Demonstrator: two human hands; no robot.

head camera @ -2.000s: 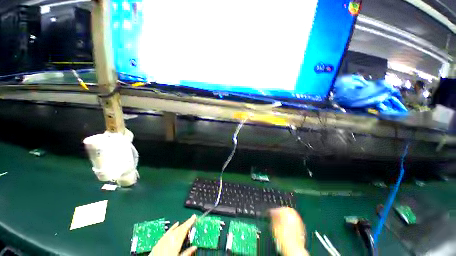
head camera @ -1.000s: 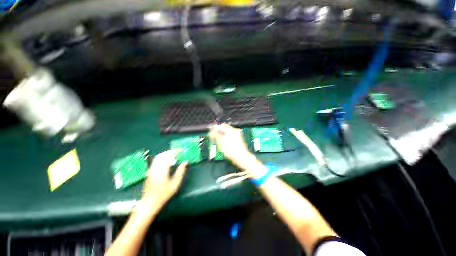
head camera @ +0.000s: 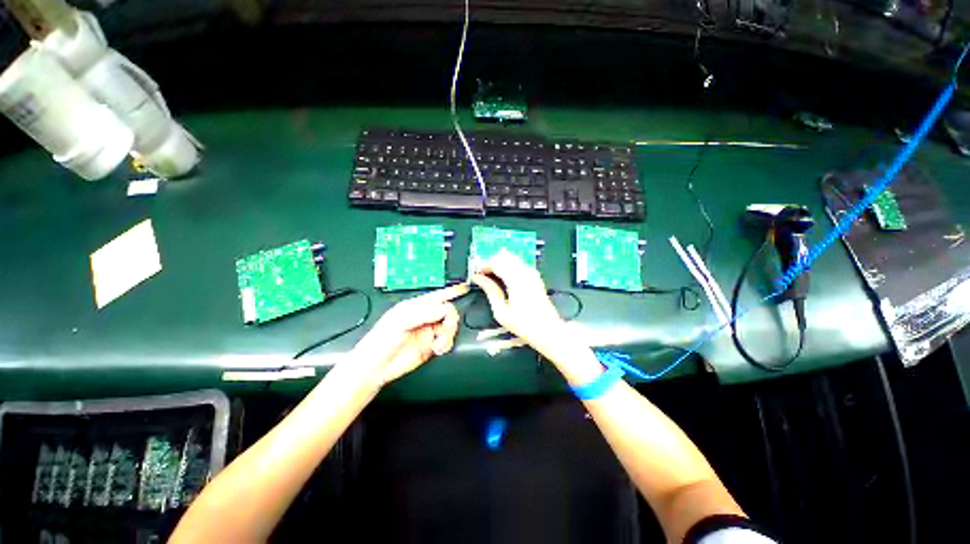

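Several green circuit boards lie in a row before the keyboard: one at the left (head camera: 280, 281), one left of centre (head camera: 412, 257), one at centre (head camera: 502, 244) and one at the right (head camera: 608, 256). Thin black cables run at the boards' edges. My right hand (head camera: 515, 296) covers the lower part of the centre board, fingers closed at its lower left corner. My left hand (head camera: 413, 335) is just left of it, index finger reaching to the right fingertips. A dark cable end seems to be between the fingertips, mostly hidden. My right wrist wears a blue strap (head camera: 598, 385).
Black keyboard (head camera: 495, 175) behind the boards. Barcode scanner (head camera: 790, 250), coiled blue cord (head camera: 874, 193) and white strips (head camera: 700, 278) at right. Dark mat (head camera: 917, 266) far right with a board. Pale square (head camera: 126, 262) and white rolls (head camera: 101, 101) at left. Black tray (head camera: 221, 420) of boards lower left.
The view has tilted down from the monitor to the bench. My left hand has moved right, off the left-of-centre board, to meet my right hand at the centre board.
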